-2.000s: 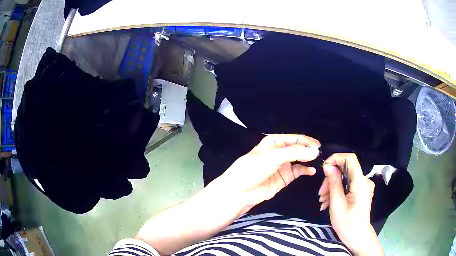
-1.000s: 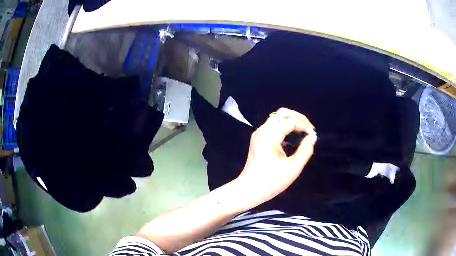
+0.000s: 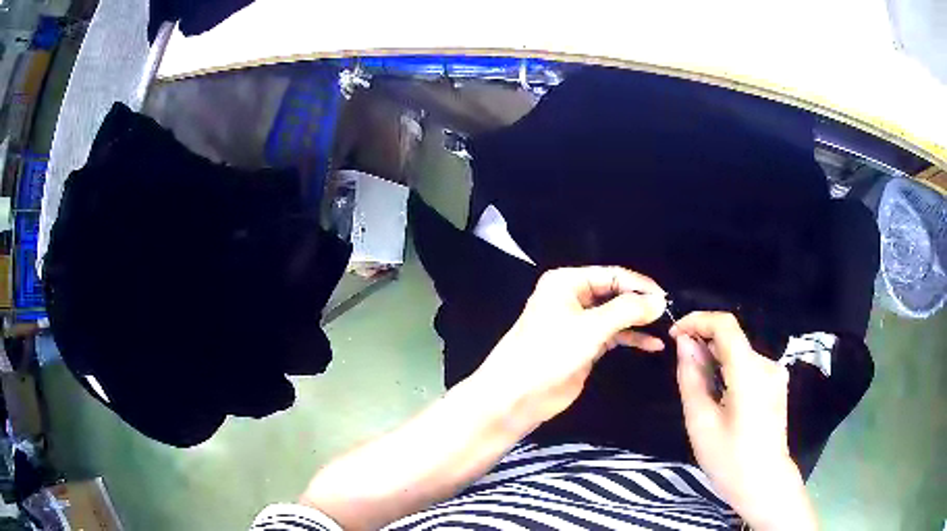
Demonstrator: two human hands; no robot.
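A black garment [image 3: 665,197] lies over the lap, with a white patch [image 3: 503,234] at its left and a white label or lining piece [image 3: 810,353] at its right. My left hand [image 3: 582,332] pinches a tiny shiny piece, possibly a button or snap [image 3: 666,303], between thumb and forefinger. My right hand [image 3: 727,384] is just to its right, fingertips closed on a thin bright needle [image 3: 673,318] whose tip reaches the tiny piece. Any thread is too fine to see.
A white table edge [image 3: 498,62] curves across the top. A black garment heap [image 3: 187,280] hangs at the left. A clear mesh-like basket [image 3: 914,249] stands at the right. A white box [image 3: 379,223] and blue crate [image 3: 302,124] are under the table.
My right hand, out of view a second ago, is back beside the left fingertips. My left hand has lowered and its fingertips now meet at the tiny piece. The view has shifted slightly.
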